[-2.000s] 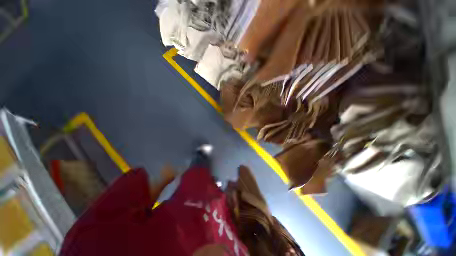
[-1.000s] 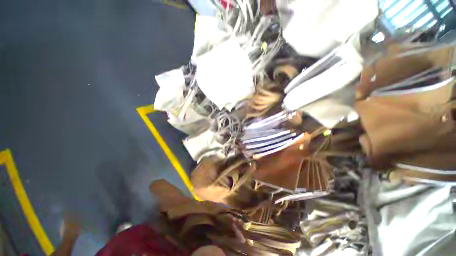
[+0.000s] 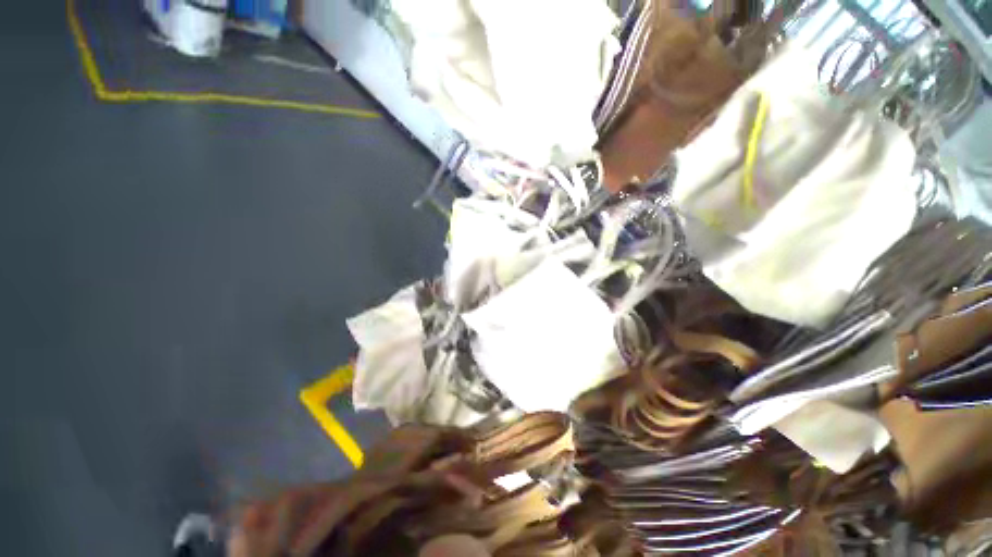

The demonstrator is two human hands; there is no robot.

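Observation:
A thick bundle of brown strapped pieces fills the bottom of the view, close to me. It is blurred and shows folded brown bands and sheets. Neither of my hands can be made out. What holds the bundle cannot be seen. Just beyond it, tan looped straps bunch beside pale cream pieces and thin grey-cream straps. Dark pieces with white edges lie in stacked layers at the bottom right.
A large cream panel with a yellow line hangs at the right. More cream pieces hang at the top. Orange-brown panels are at the right edge. Yellow lines mark the dark floor at left. A shiny shoe tip shows below.
The view has swung along the hanging pieces, showing more cream ones and floor. The brown bundle now covers more of the bottom. My red shirt and the blurred hand at lower left have left the view.

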